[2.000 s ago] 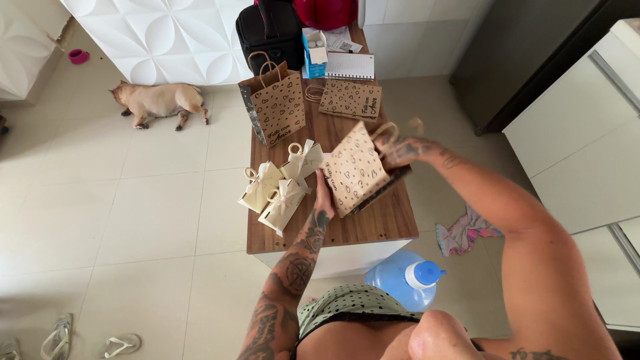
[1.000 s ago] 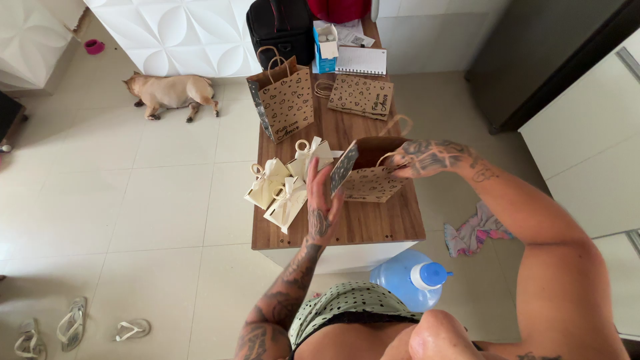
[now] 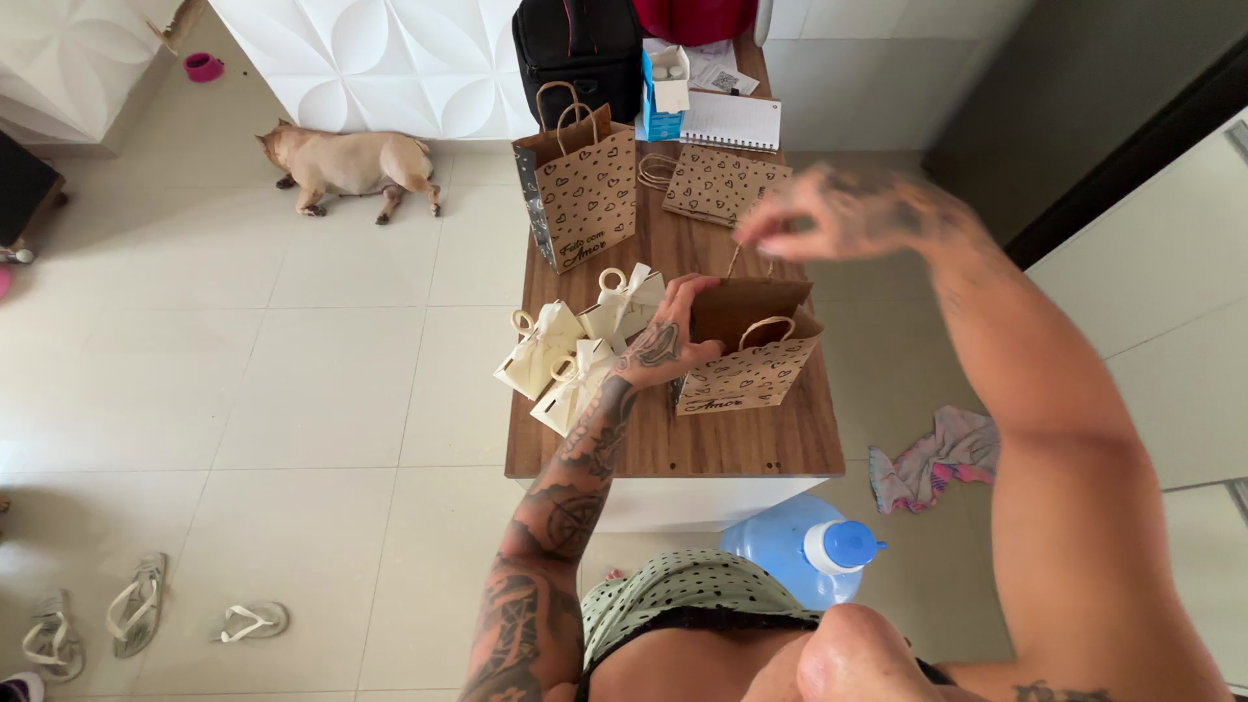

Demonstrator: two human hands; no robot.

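Note:
An opened kraft paper gift bag with printed hearts (image 3: 751, 375) stands upright near the front of the wooden tabletop. My left hand (image 3: 668, 341) grips its left side, thumb at the rim. Blurred by motion, my right hand (image 3: 829, 214) is above the bag's far edge, by a twisted paper handle; whether it touches the handle cannot be told. Left of the bag sit several cream boxes with ribbons and wooden rings (image 3: 575, 385). Behind them stands another open heart-print bag (image 3: 585, 190). A folded bag (image 3: 721, 183) lies flat beyond my right hand.
At the back are a black case (image 3: 575, 58), a blue and white carton (image 3: 665, 97) and a spiral notebook (image 3: 731, 119). A blue water jug (image 3: 799, 551) stands below the front edge. A dog (image 3: 351, 171) lies on the floor at left; a cloth (image 3: 936, 458) lies at right.
The bag was tilted in both hands two seconds ago and now stands opened on the tabletop. My right hand has moved from its side to above its far edge.

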